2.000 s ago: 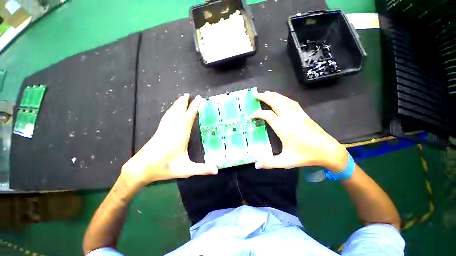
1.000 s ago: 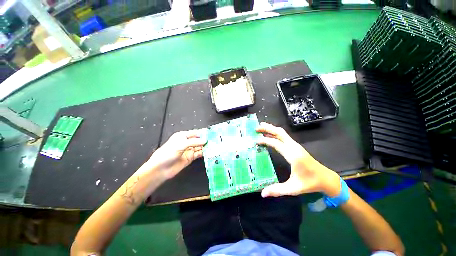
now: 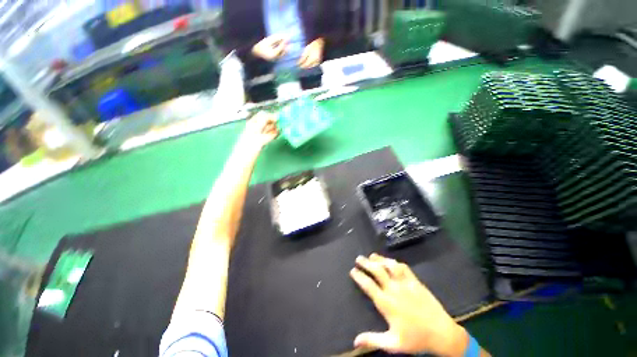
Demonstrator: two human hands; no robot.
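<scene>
A green PCB panel (image 3: 304,120) is held out over the green line surface beyond the mat. My left hand (image 3: 263,127) is shut on its left edge at arm's length; the picture is blurred there. My right hand (image 3: 404,307) is empty, fingers spread, over the near part of the black mat (image 3: 321,293). A blue strap (image 3: 472,346) is on my right wrist. The bin of white parts (image 3: 301,206) and the bin of black parts (image 3: 399,210) stand at the back of the mat.
Another green panel (image 3: 65,284) lies at the mat's far left. A black slotted rack (image 3: 520,216) with many upright green boards (image 3: 531,111) stands at the right. Across the green surface (image 3: 377,118) is a person, with hands (image 3: 290,52) visible near black bins.
My left hand has carried the panel forward from the near edge to over the green surface. My right hand has let go of it and is open. The view has tilted up.
</scene>
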